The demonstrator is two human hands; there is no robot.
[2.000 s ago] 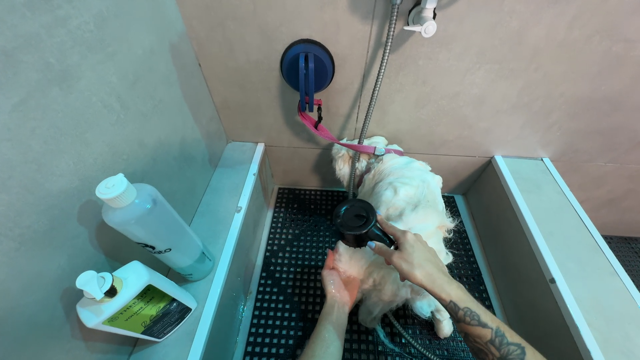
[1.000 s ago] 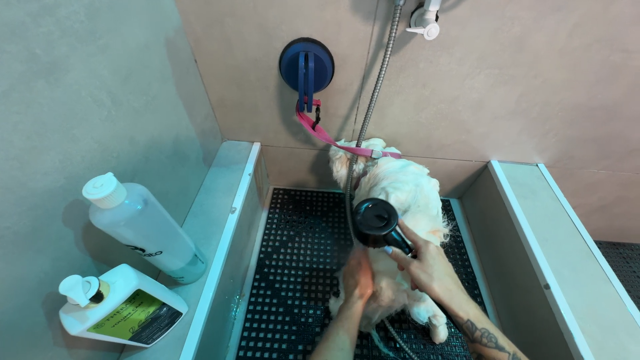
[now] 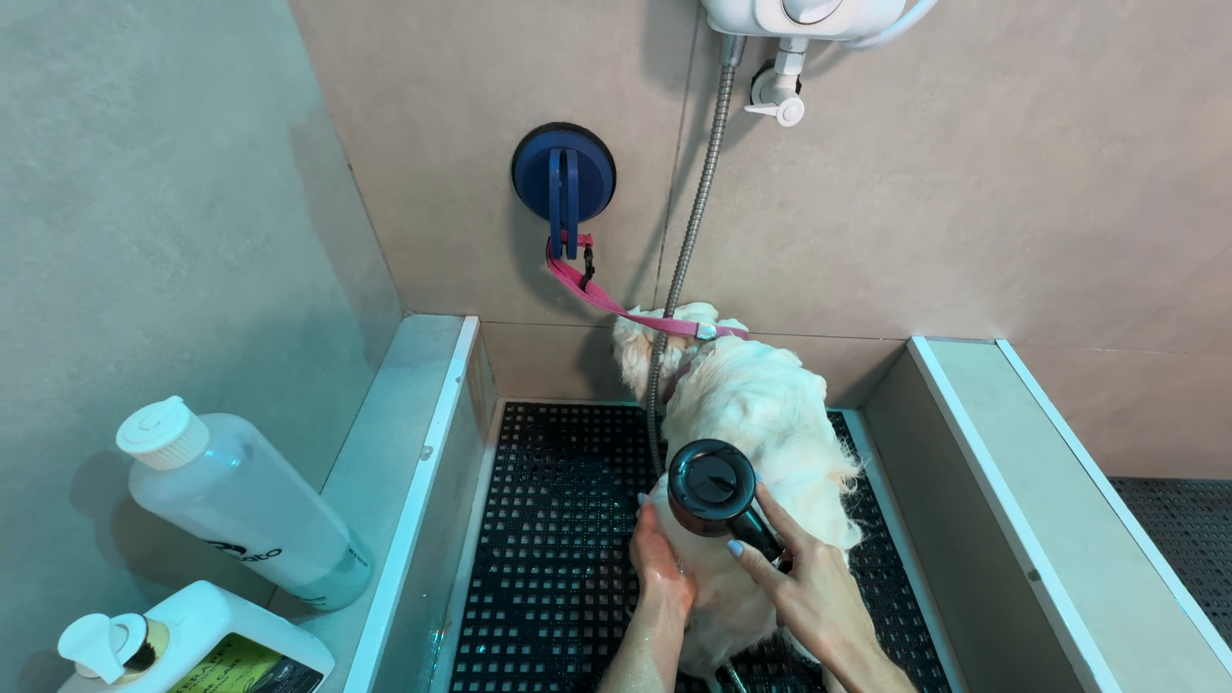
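A wet white dog [image 3: 770,414] stands in the tub on a black perforated mat [image 3: 549,539], its back to me and its head toward the wall. A pink leash [image 3: 602,296] runs from its neck to a blue suction-cup holder [image 3: 564,178] on the wall. My right hand [image 3: 818,587] grips the handle of a black shower head [image 3: 712,486] over the dog's back. My left hand [image 3: 661,568] rests against the dog's left flank, fingers partly hidden by fur. The metal shower hose [image 3: 703,192] hangs down past the dog's head.
On the left ledge [image 3: 385,414] stand a translucent bottle [image 3: 250,500] with a white cap and a white pump bottle [image 3: 207,635] with a green label. The right tub wall [image 3: 1020,481] borders the mat. A white water heater [image 3: 818,14] and valve [image 3: 782,96] are on the wall above.
My left hand has moved from the dog's rear up to its flank. The shower head, first held low near the rear, is now over the back. The view has tilted up.
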